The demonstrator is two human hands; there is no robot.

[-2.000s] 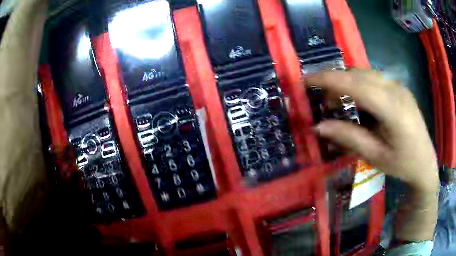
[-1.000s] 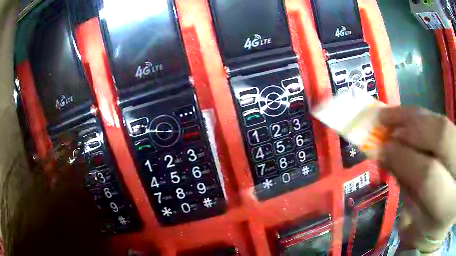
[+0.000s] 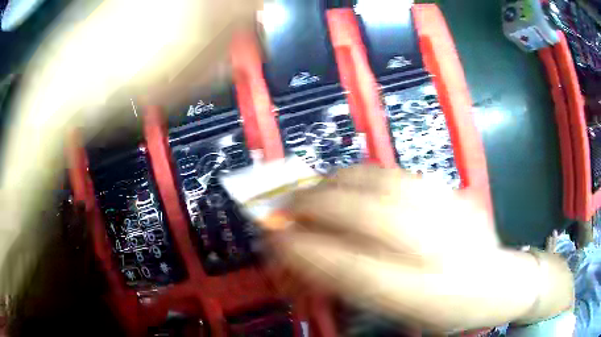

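Note:
Several open black flip phones with white digits lie in the slots of a red phone tray (image 3: 451, 99). My right hand (image 3: 395, 243) is blurred and holds a white scraper card (image 3: 270, 184) with an orange mark over the keypad of the second flip phone (image 3: 211, 217) from the left. It hides much of the third phone's keypad. My left hand (image 3: 132, 59), strongly blurred, is over the upper left of the tray and covers part of the left screens. Its fingers cannot be made out. The rightmost keypad (image 3: 422, 138) shows bright glare.
A dark green mat (image 3: 520, 158) lies right of the tray. Another red tray (image 3: 567, 131) stands at the far right, with a small white box (image 3: 527, 26) at its top. Light blue cloth (image 3: 586, 283) shows at the lower right.
My right hand has moved left with the card, from the rightmost phone to the second phone. My left arm has swung in over the upper left screens. The view has shifted slightly.

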